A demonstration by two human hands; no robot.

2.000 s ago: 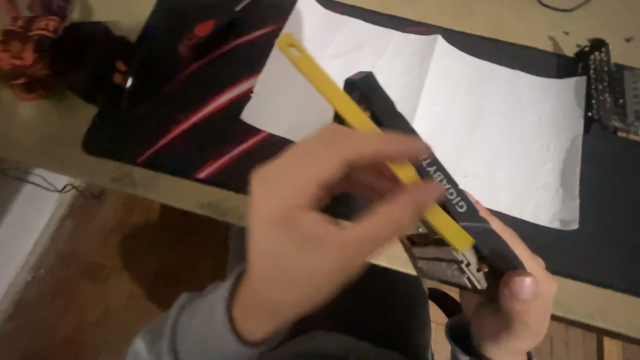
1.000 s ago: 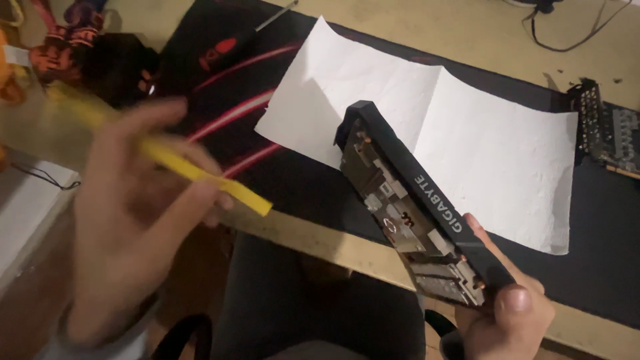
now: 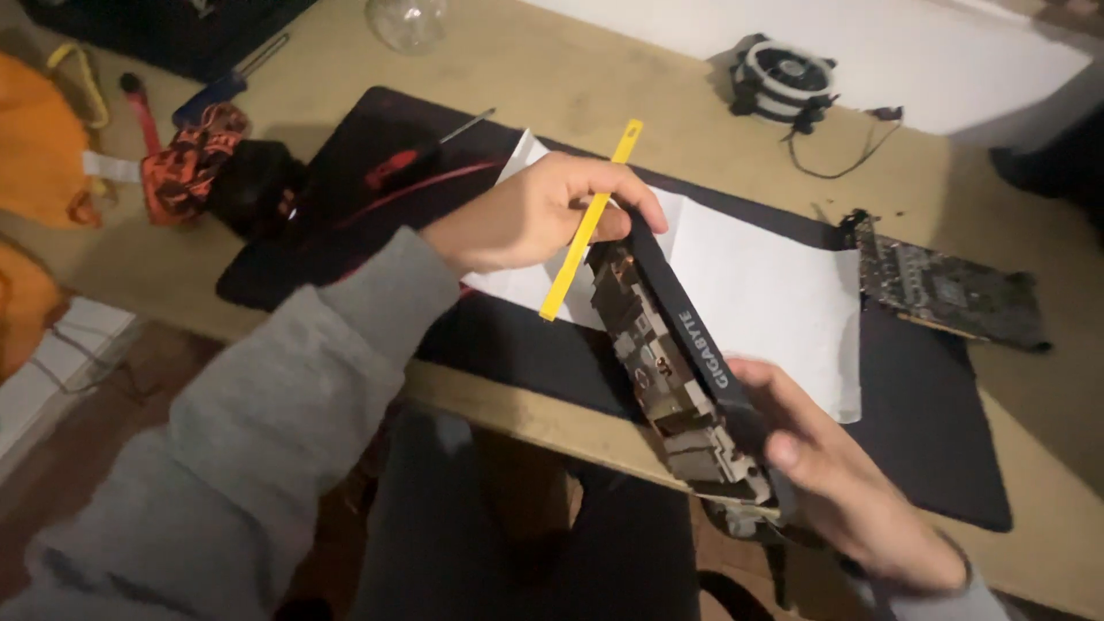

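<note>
My left hand (image 3: 552,207) grips a flat yellow strip (image 3: 580,250), which sticks out above and below the fingers. Its fingertips touch the top end of a graphics card cooler with a black Gigabyte shroud (image 3: 681,328). The lower end of that cooler is in my right hand (image 3: 837,474), thumb on the shroud and fingers behind it. The cooler is tilted over the mat's front edge, its metal and copper side turned toward the left. Behind it a creased white paper sheet (image 3: 768,302) lies on the mat.
A black and red desk mat (image 3: 923,431) covers part of the table. A bare circuit board (image 3: 949,293) lies at its right, a case fan (image 3: 785,78) with a cable behind. A red-handled screwdriver (image 3: 397,166) rests at the back left, near an orange-and-black patterned item (image 3: 194,164).
My left hand, with the yellow strip in it, has moved from the left over to the top end of the cooler. The view now takes in more of the table's back.
</note>
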